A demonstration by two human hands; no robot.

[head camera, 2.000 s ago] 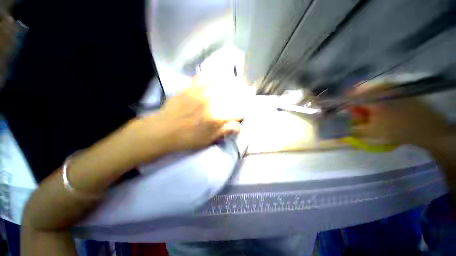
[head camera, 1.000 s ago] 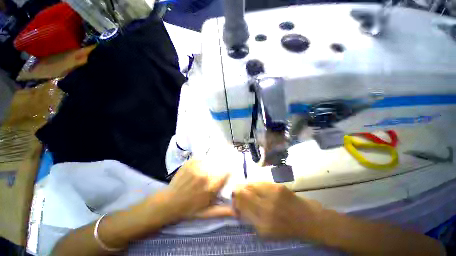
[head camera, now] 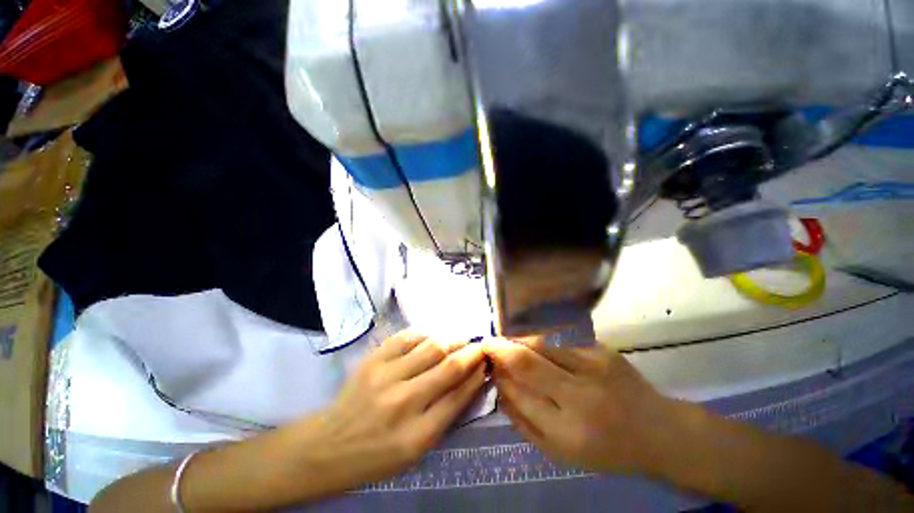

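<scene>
My left hand [head camera: 406,401] and my right hand [head camera: 576,401] meet at the fingertips just in front of the needle area, both on the edge of the pale cloth [head camera: 236,351]. My fingers pinch a small part of it, with a dark bit between them. The black fabric [head camera: 200,180] lies joined or overlapping at the left. The white sewing machine head [head camera: 401,90] stands over the work. Its chrome guard [head camera: 551,180] hides part of the needle and foot. The spot under the lamp is overexposed.
Scissors with yellow [head camera: 782,286] and red handle loops lie right, partly behind the tension assembly [head camera: 722,160]. A printed ruler [head camera: 501,466] runs along the table's front edge. Brown cardboard [head camera: 25,331] and a red basket or bag [head camera: 60,40] are at the left.
The scissors, in my right hand two seconds ago, lie under the arm. My right hand has come to the cloth beside my left. The view is now closer to the machine head.
</scene>
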